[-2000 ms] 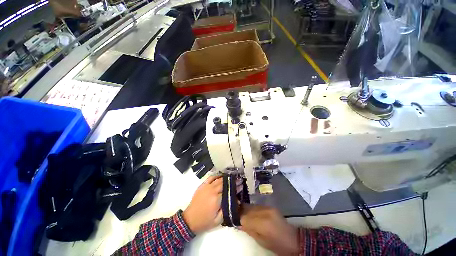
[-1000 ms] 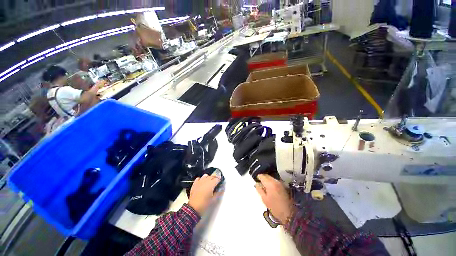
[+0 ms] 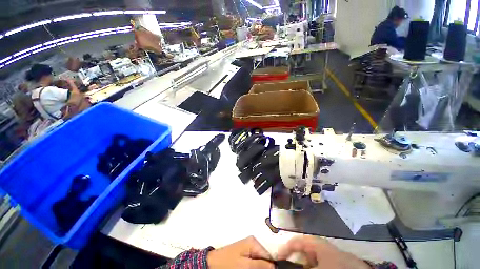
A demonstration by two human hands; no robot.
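My left hand (image 3: 241,255) and my right hand (image 3: 314,252) are close together at the bottom edge, in front of the sewing machine. Both hold a small black piece (image 3: 288,264) between them, mostly cut off by the frame edge. The white sewing machine (image 3: 363,165) is at the right; no piece shows under its needle area (image 3: 298,198). Black loops (image 3: 258,157) lie just left of the machine head. A dark heap of black pieces (image 3: 158,186) lies on the table further left.
The blue bin (image 3: 87,210) with black pieces inside is at the left. A pale pointed scrap (image 3: 360,210) and a slim dark tool (image 3: 401,245) lie under the machine arm. Red-and-brown cartons (image 3: 276,109) are behind. Two people sit further back, left and right.
My hands have come together at the bottom edge with a black piece. My left hand has left the dark heap and my right hand the loops by the machine. The view has shifted.
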